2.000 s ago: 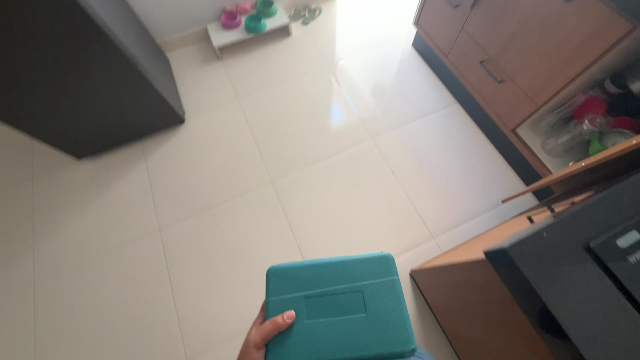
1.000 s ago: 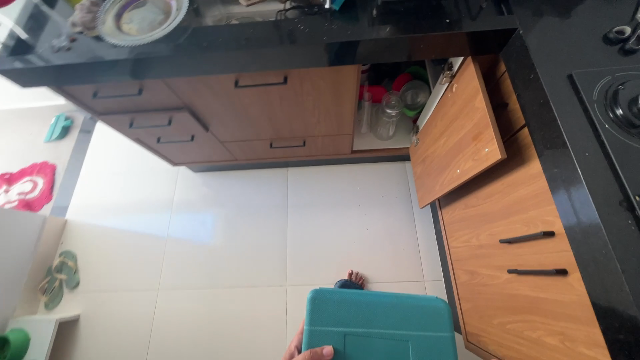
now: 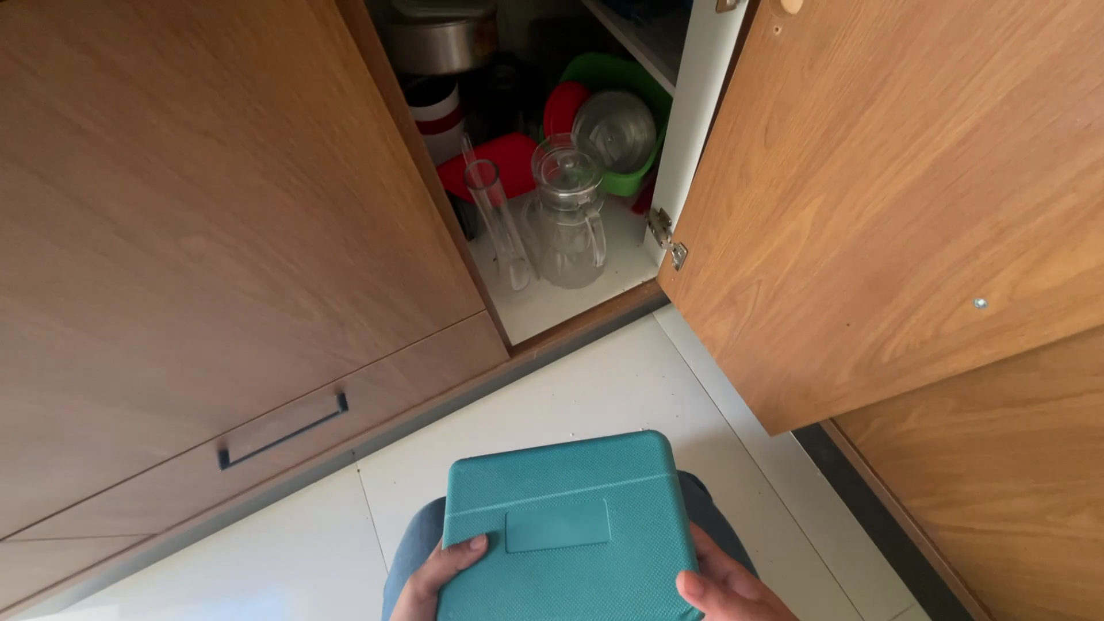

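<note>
A teal textured plastic case [image 3: 569, 526] lies across my knees or just above them, with a raised rectangle on its face. My left hand [image 3: 438, 576] grips its left edge, thumb on top. At the right edge, my right hand [image 3: 731, 580] holds it too, fingers along the side. Beyond the case stands an open cabinet; on its white floor are a glass pitcher with a lid [image 3: 569, 216] and a tall narrow glass vessel [image 3: 500, 224]. Behind them are a red plastic item [image 3: 496, 168], a green plastic basin [image 3: 634, 86], a clear round container [image 3: 614, 131] and a metal pot [image 3: 444, 39].
The wooden cabinet door [image 3: 880, 190] stands swung out to the right on its metal hinge [image 3: 668, 240]. Closed wooden fronts [image 3: 198, 216] and a drawer with a black handle [image 3: 283, 431] are on the left. Pale floor tiles [image 3: 569, 405] lie between the case and the cabinet.
The view has turned and come down close to the open cabinet. My right hand now shows on the case's right edge; both earlier frames show only the left one. My bent knees have come into view.
</note>
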